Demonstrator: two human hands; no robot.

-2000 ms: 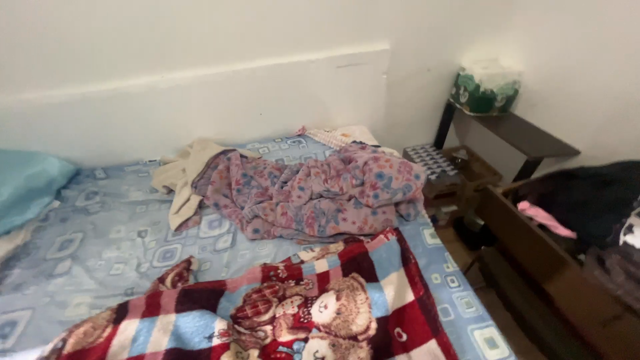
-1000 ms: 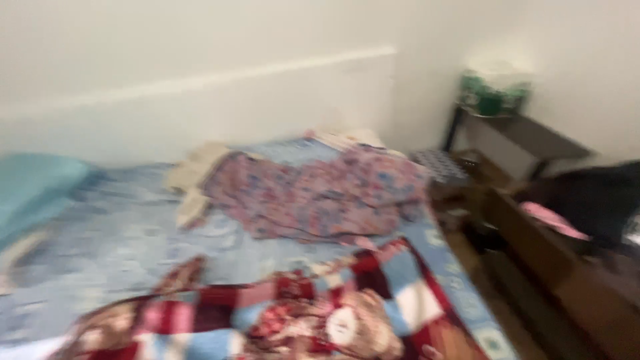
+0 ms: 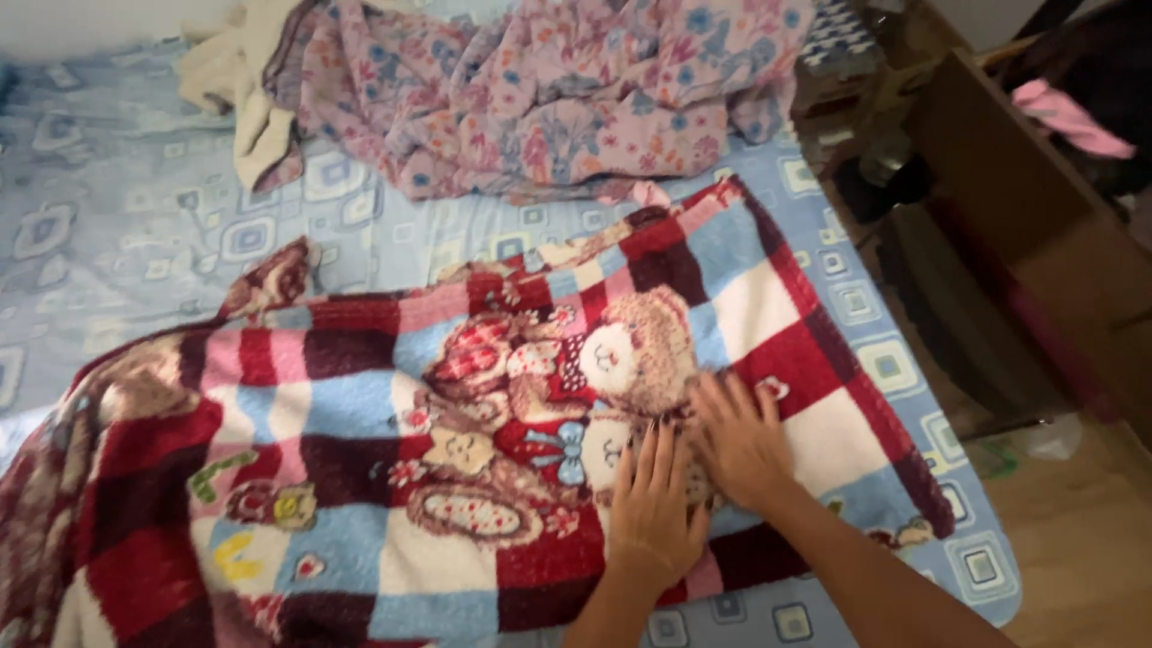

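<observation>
A plush blanket (image 3: 342, 432) with red, white and blue checks and printed teddy bears lies spread on the bed, bunched at its left end. Flat on its bear print rests my left hand (image 3: 657, 504), fingers slightly apart and pointing away from me. My right hand (image 3: 742, 441) lies palm down just to the right of it, beside a bear's head. Neither hand grips the cloth. Beyond the blanket, a crumpled pink floral cloth (image 3: 558, 99) lies in a heap, with a cream cloth (image 3: 211, 76) at its left end.
The bed has a blue sheet (image 3: 252, 236) patterned with squares. Along the right stands a brown open box or drawer (image 3: 1017, 207) holding dark clothes and a pink cloth (image 3: 1071, 117). Wooden floor (image 3: 1071, 522) shows at the lower right, with a clear plastic item (image 3: 1053, 436) near it.
Both my hands have come into view and rest on the bear blanket; neither showed in the earlier frames. The view has moved down and closer to the bed.
</observation>
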